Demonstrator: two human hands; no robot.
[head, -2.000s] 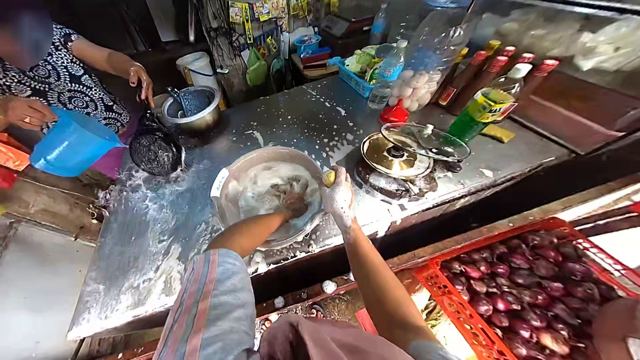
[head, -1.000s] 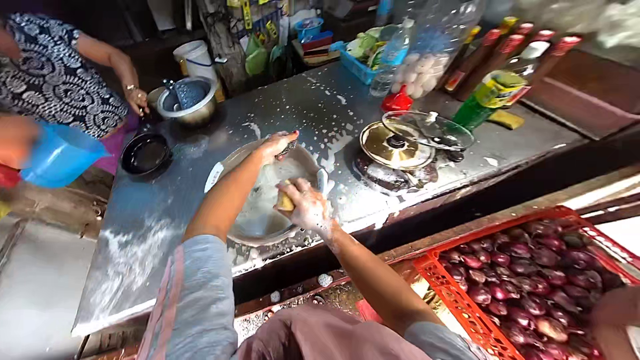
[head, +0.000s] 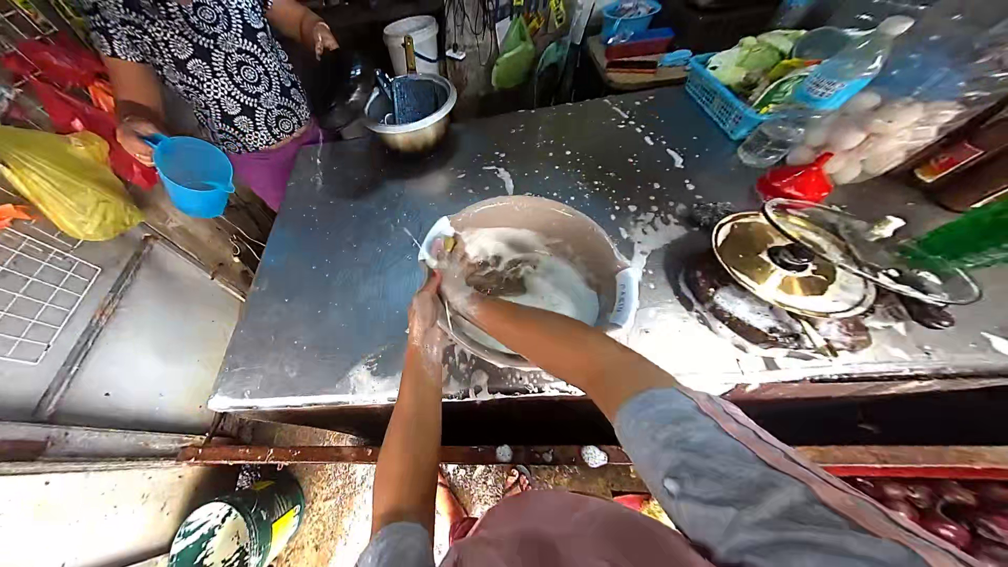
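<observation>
A wide round plastic basin (head: 622, 268) of soapy, cloudy water sits on the wet metal tabletop, suds around it. My left hand (head: 425, 305) grips the basin's near-left rim from outside. At the left handle, my right hand (head: 455, 272) is on the inner side of the rim, wet with suds, its fingers around a small yellowish sponge (head: 450, 243) that is mostly hidden. The two hands are close together, with the rim between them.
Right of the basin are a gold-coloured lid (head: 756, 252), a glass lid (head: 835, 228) and a red funnel (head: 797, 181). A metal pot (head: 413, 135) stands back left. Beyond the left edge, a person (head: 213, 71) holds a blue dipper (head: 193, 175) and a dark pan (head: 339, 90).
My hands have moved from over the basin to its left rim. The dark pan has left the tabletop and is by the other person's hand. The view has swung left.
</observation>
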